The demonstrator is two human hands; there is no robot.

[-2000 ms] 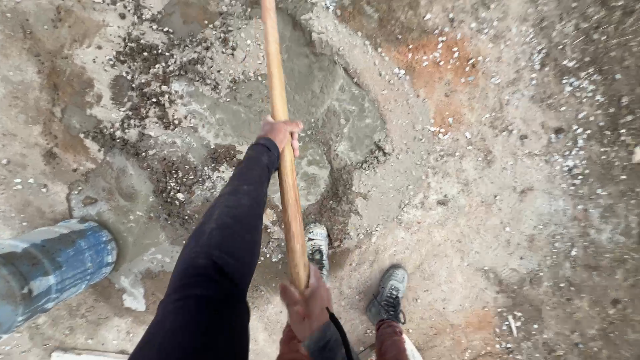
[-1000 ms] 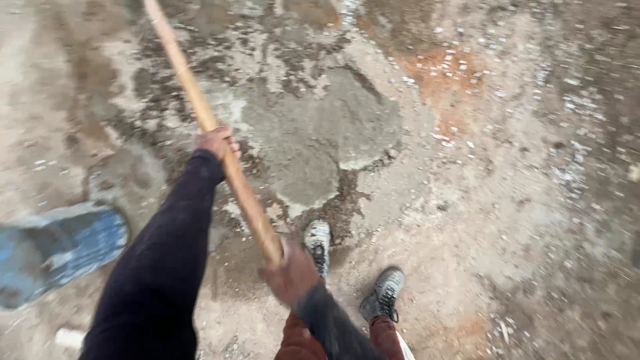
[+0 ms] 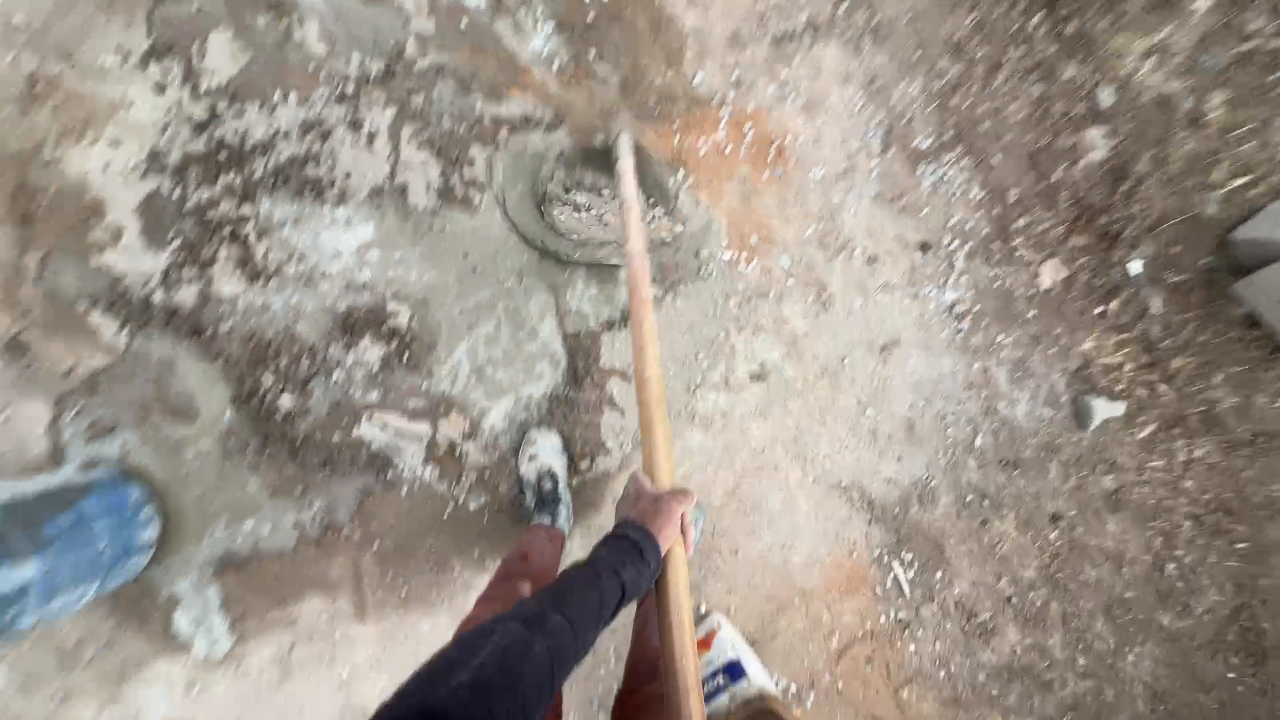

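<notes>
My left hand (image 3: 657, 510), in a dark sleeve, is closed around a long wooden tool handle (image 3: 650, 370) in the lower middle. The handle runs from the bottom edge up to a patch of wet grey mortar (image 3: 520, 225). Its far end is blurred at the mortar, so the kind of tool cannot be told. A curved ridge of mortar surrounds pebbly material (image 3: 585, 212) there. My right hand is not seen; the handle's near end lies beyond the bottom edge.
A blue mortar-smeared barrel or bucket (image 3: 85, 550) lies at the left. My shoe (image 3: 545, 475) stands near the mortar. A printed white bag (image 3: 730, 665) is by my legs. Grey blocks (image 3: 1258, 250) sit at the right edge, and a pale stone chunk (image 3: 1098, 410) lies on the rough ground.
The handle has swung from an upper-left slant to nearly upright in view. My left hand has moved down and right with it. My right hand has left the view. The mortar's shape has changed.
</notes>
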